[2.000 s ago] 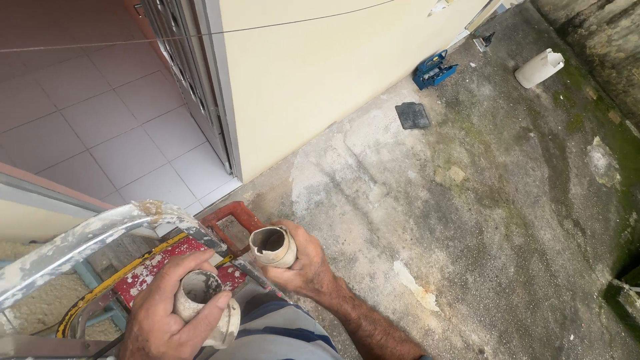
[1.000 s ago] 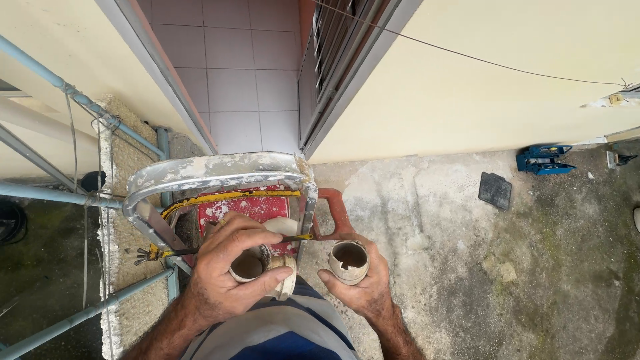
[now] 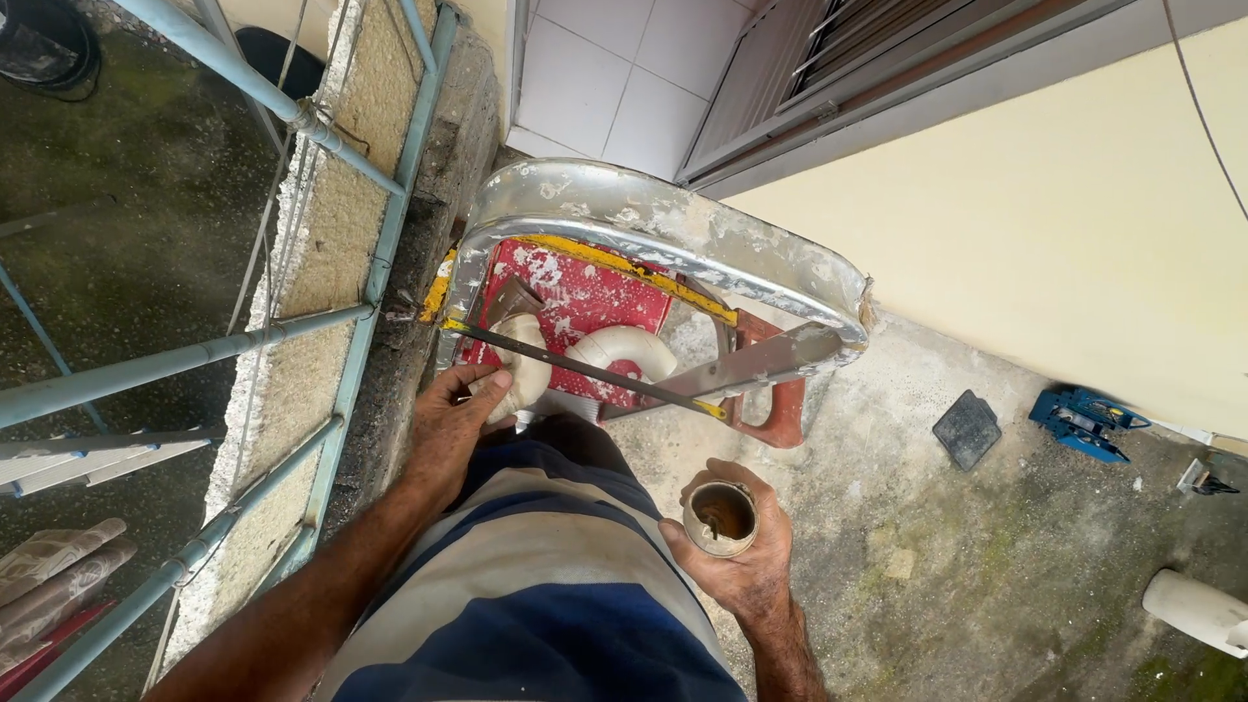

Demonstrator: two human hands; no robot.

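Note:
My left hand (image 3: 458, 419) grips the lower part of a pale curved plastic pipe fitting (image 3: 526, 366), at the left of a paint-spattered red ladder platform (image 3: 575, 283). A brown pipe end shows at that fitting's top. Another white curved pipe piece (image 3: 624, 346) rests on the platform beside it. My right hand (image 3: 741, 546) holds a short round pipe fitting (image 3: 720, 517), its opening facing up, out to the right. Between the hands, a hacksaw with a yellow frame (image 3: 624, 268) and a red handle (image 3: 780, 414) lies across the ladder's metal top rail (image 3: 663, 219).
Blue scaffold tubes (image 3: 361, 156) and a rough wall top (image 3: 312, 205) run along the left. A doorway with a tiled floor (image 3: 604, 78) is ahead. Rightward on the concrete lie a dark flat piece (image 3: 965, 429), a blue tool case (image 3: 1087, 419) and a white cylindrical container (image 3: 1199, 609).
My left hand has moved from in front of my body to the ladder platform with its curved fitting. My right hand still holds its fitting. The view has turned.

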